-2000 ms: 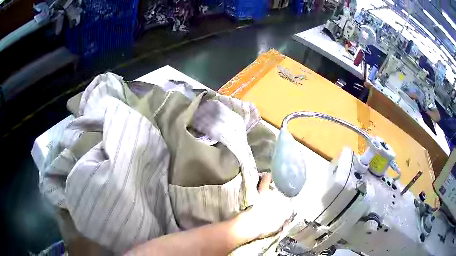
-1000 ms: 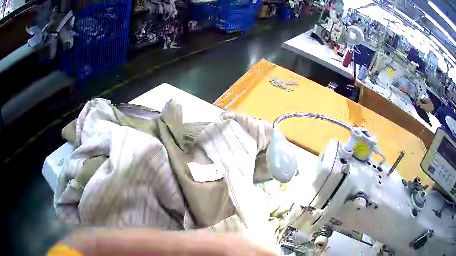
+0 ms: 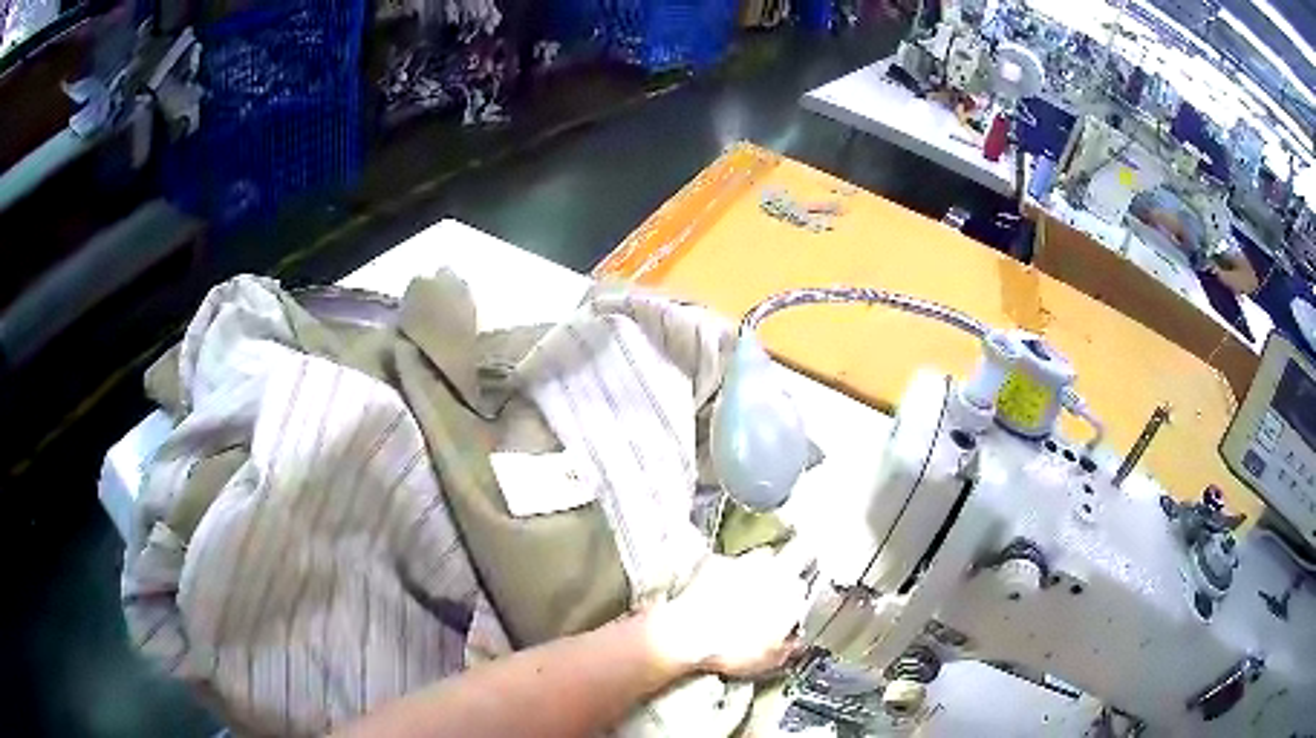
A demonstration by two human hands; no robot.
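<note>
A khaki garment with striped off-white lining lies heaped on the white table left of the sewing machine. A small white patch shows on the khaki. My left hand reaches in from the bottom left, over the garment's right end, close beside the needle area. It is washed out by lamp light, so its fingers and any grip cannot be made out. The presser foot is not clearly seen. My right hand is not in view.
The lamp head hangs just above my left hand. An orange-tan board with a small scrap pile lies behind. A control panel is at the right edge. Blue crates stand beyond the aisle; other machines are at the back right.
The white patch, covered by lining at first, now shows. My left forearm, blurred across the bottom edge a second ago, now reaches up to the needle area. The view has shifted slightly.
</note>
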